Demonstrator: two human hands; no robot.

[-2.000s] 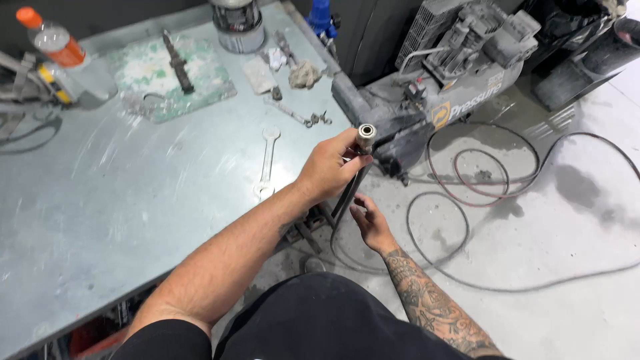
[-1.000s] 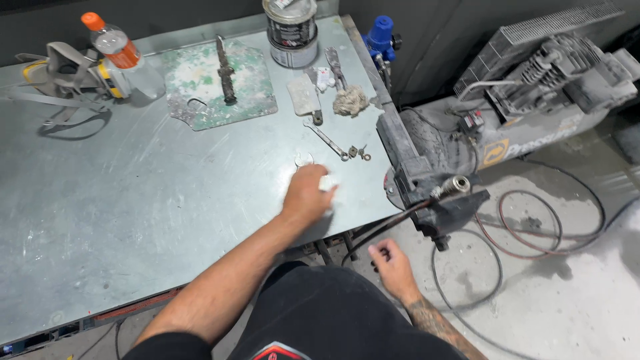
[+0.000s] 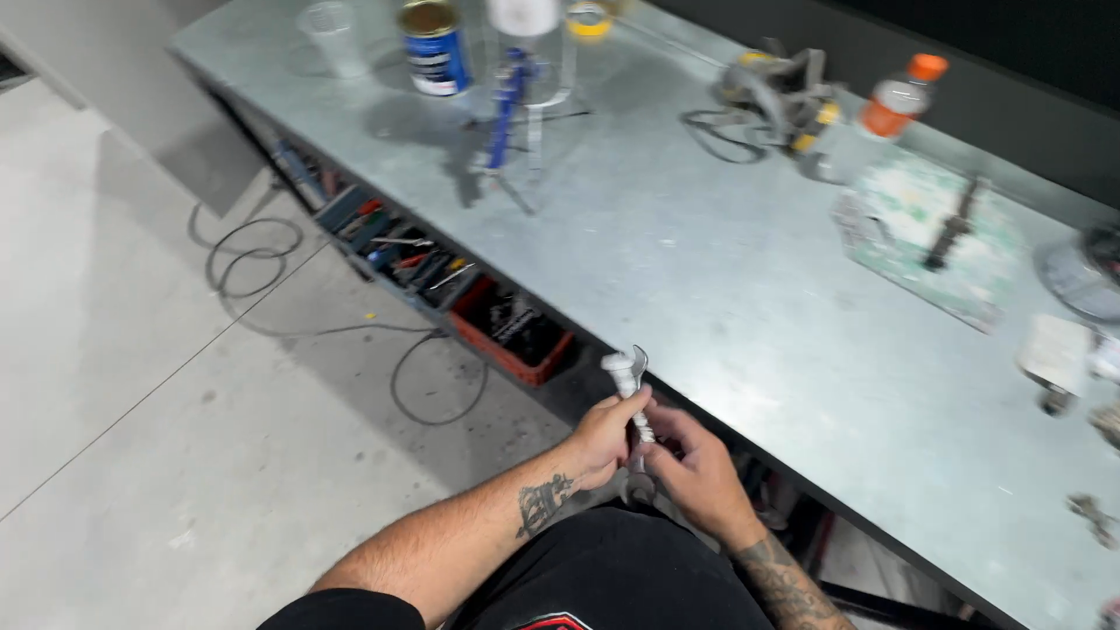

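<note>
A metal wrench [image 3: 641,360] stands upright between my hands, just off the front edge of the metal-topped workbench. My left hand [image 3: 605,437] is closed around it, with the thumb along its side. Beside the wrench's upper jaw, a small white object [image 3: 619,371] sticks up from the same grip; blur hides what it is. My right hand [image 3: 704,477] pinches the lower part of the wrench with thumb and fingers. Its lower jaw shows below the fingers, near my black shirt. Part of the shaft is hidden by the hands.
The bench [image 3: 700,324] carries a plastic cup [image 3: 334,39], a blue can [image 3: 435,52], a blurred blue-and-white spray gun [image 3: 506,114], a respirator [image 3: 770,96], an orange-capped bottle [image 3: 897,105] and a stained board [image 3: 927,236]. Below are a tool tray [image 3: 407,254], a red crate [image 3: 516,337] and a floor cable [image 3: 254,262].
The view has swung left along the bench. The wrench, lying on the bench two seconds ago, is now held. My left hand no longer holds the hose coupling, and my hands have come together.
</note>
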